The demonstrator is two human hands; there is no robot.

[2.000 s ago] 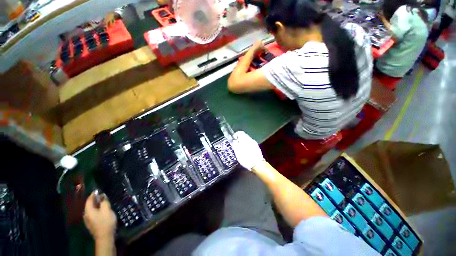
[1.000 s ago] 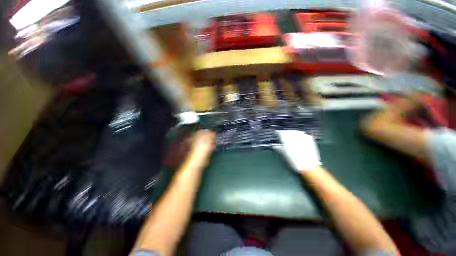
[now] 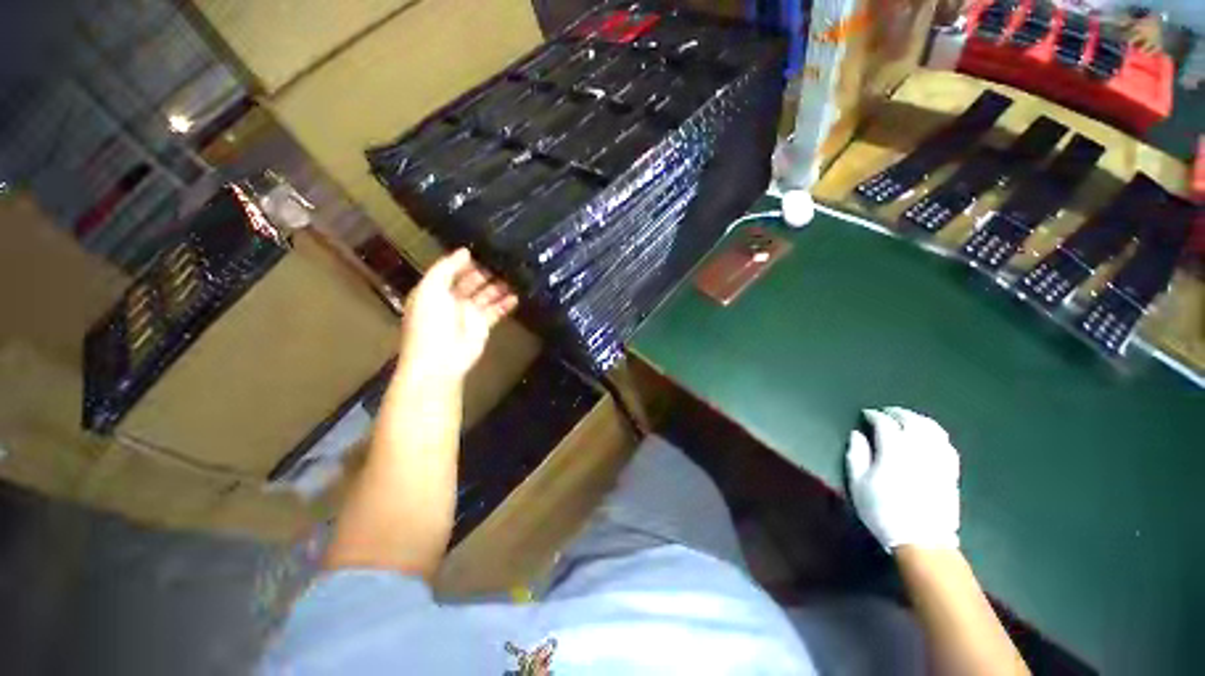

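Note:
A tall stack of glossy black trays [image 3: 582, 145] stands at the upper middle, left of the green bench. My left hand [image 3: 456, 317] is bare, with its fingers apart at the stack's lower left corner; it holds nothing visible. My right hand [image 3: 907, 478], in a white glove, rests palm down over the green bench with its fingers bent; nothing shows in it. Several opened dark flip phones [image 3: 1044, 225] lie in a clear tray at the back right of the bench.
A brown phone [image 3: 743, 264] lies by the white round plug [image 3: 797, 207]. Cartons [image 3: 251, 357] stand at left, one with a black tray holding tan phones [image 3: 161, 299]. An open carton [image 3: 555, 482] is below my left hand. A red tray [image 3: 1064, 60] is at top right.
The view has swung left to the black stack. Both hands have let go of the clear tray, which now lies towards the back of the bench on the cardboard. My left hand has moved to the stack.

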